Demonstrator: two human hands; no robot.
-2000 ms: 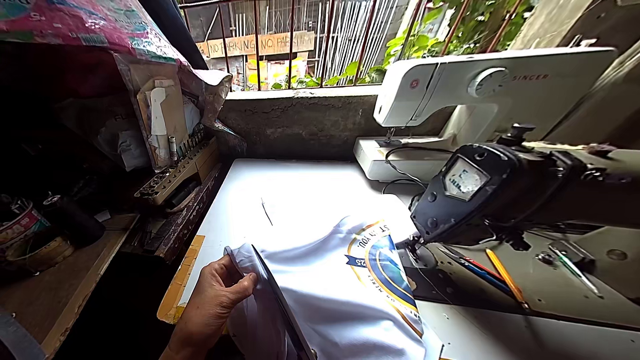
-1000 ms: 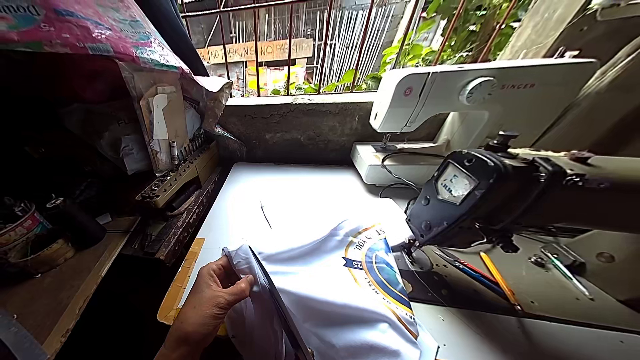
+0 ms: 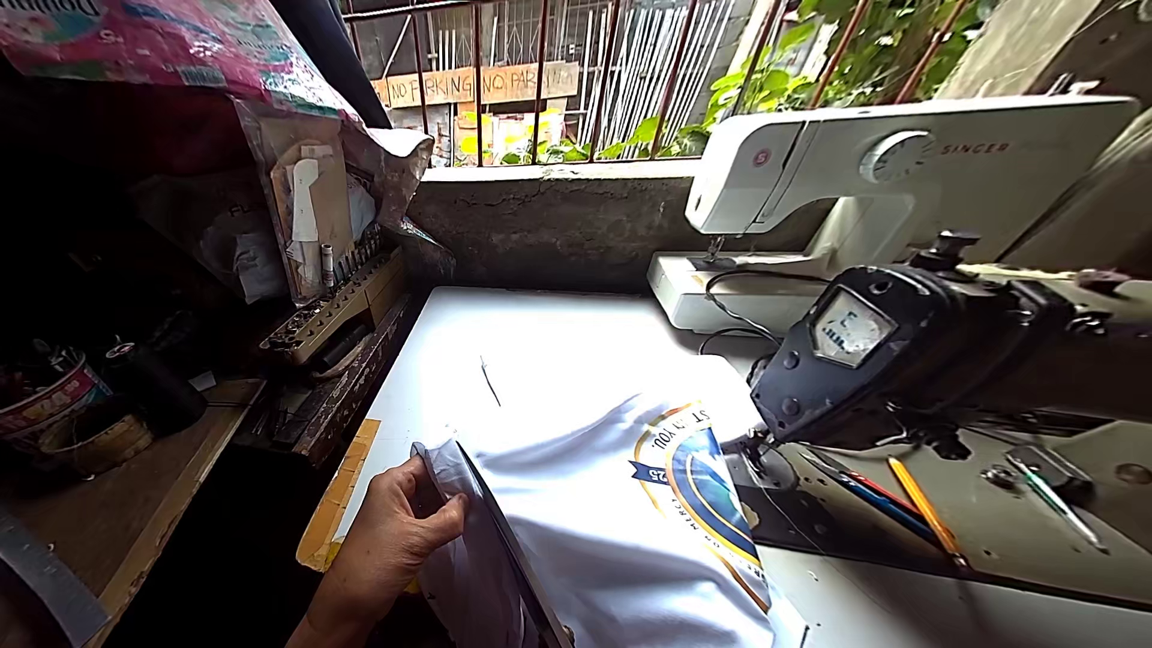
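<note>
My left hand [image 3: 396, 531] pinches the edge of a white printed fabric garment [image 3: 585, 513] between thumb and fingers. A long dark metal blade, seemingly of scissors [image 3: 504, 531], lies along the held edge, just right of my fingers; its lower end leaves the bottom of the view. The garment spreads over the white tabletop, its round blue and gold print close to the needle area of a black sewing machine [image 3: 855, 360]. My right hand does not show, so what it holds is hidden.
A white Singer sewing machine [image 3: 900, 171] stands behind the black one. An orange pencil [image 3: 927, 513] and other pens lie on the machine bed. A bobbin rack [image 3: 337, 306] and a container of tools [image 3: 54, 396] are at the left. A barred window is ahead.
</note>
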